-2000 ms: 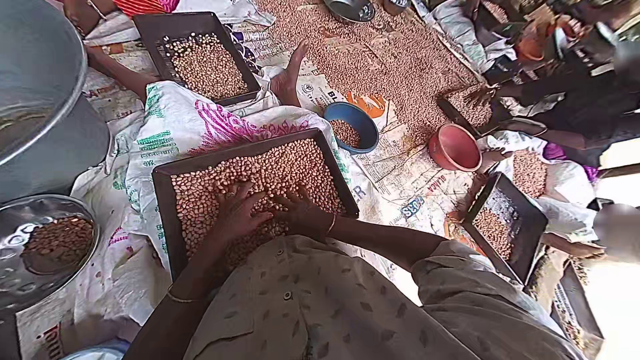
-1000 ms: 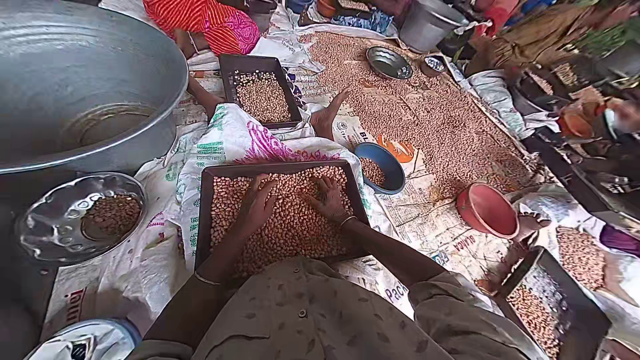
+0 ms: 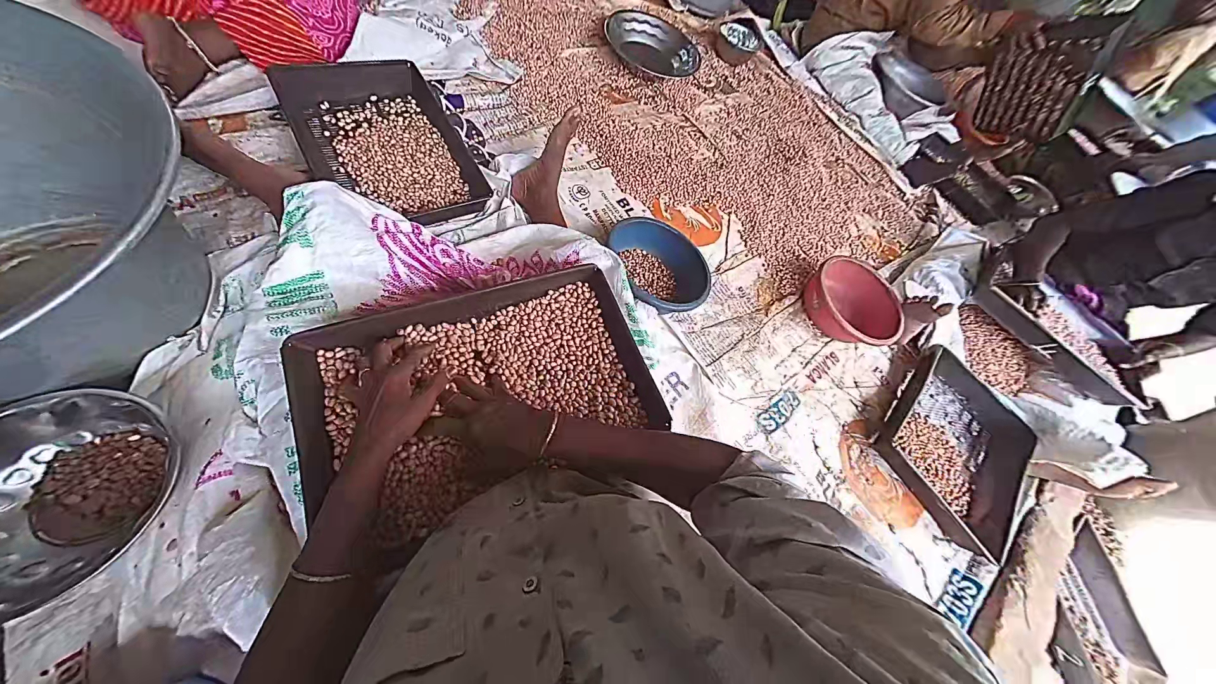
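Observation:
A dark rectangular tray [image 3: 622, 332] filled with pinkish-tan shelled nuts or beans [image 3: 556, 347] lies before me on white woven sacks [image 3: 313, 256]. My left hand [image 3: 391, 394] rests on the nuts in the tray's left part, its fingers spread. Just right of it, my right hand [image 3: 494, 418] reaches in from the right, its fingers low among the nuts and partly hidden. The two hands are close together near the middle of the tray. Whether either one holds any nuts cannot be told.
A large metal tub [image 3: 142, 275] and a steel dish [image 3: 166, 475] of darker pieces stand left. Another person's tray [image 3: 294, 123] is ahead. A blue bowl [image 3: 689, 275] and a red bowl [image 3: 855, 302] sit right, before nuts spread on sacks [image 3: 703, 142]. Co-workers with trays [image 3: 1016, 437] are at right.
My right hand has moved left across the tray, closer to my left hand. Nuts now lie heaped around the hands. The view has shifted.

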